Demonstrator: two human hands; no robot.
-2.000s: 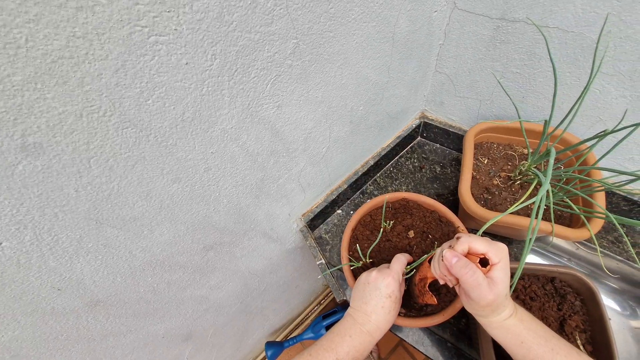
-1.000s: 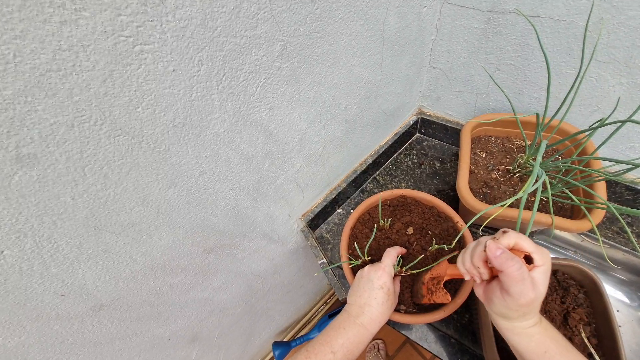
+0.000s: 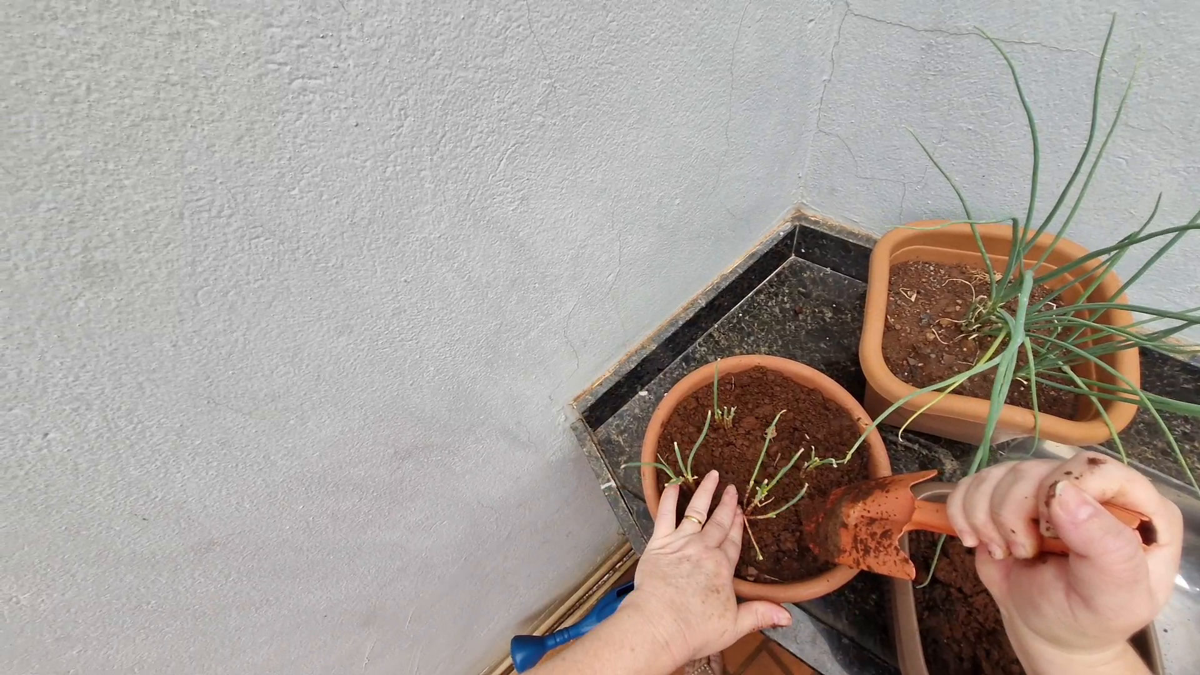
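My left hand [image 3: 694, 572] lies palm down with its fingers spread on the soil [image 3: 750, 403] of a round terracotta-coloured pot [image 3: 670, 398], beside small cut green seedlings [image 3: 764, 492]. It holds nothing. In my right hand [image 3: 1078, 544] is the handle of an orange garden trowel [image 3: 872, 525], whose soil-smeared blade rests over the right rim of the same pot. Several small green shoots [image 3: 692, 459] stand in the soil near the pot's left side and back.
A squarish terracotta-coloured planter [image 3: 881, 375] with a long-leaved green onion-like plant [image 3: 1017, 328] stands behind, right. Below my right hand is a brown container [image 3: 909, 619] of soil, beside a metal surface [image 3: 1177, 534]. A blue tool handle [image 3: 572, 633] lies lower left. Black stone ledge [image 3: 787, 309] meets the wall.
My left hand has opened out flat, where its fingers were at a seedling before. My right hand has moved right with the trowel, drawing the blade from the soil toward the rim.
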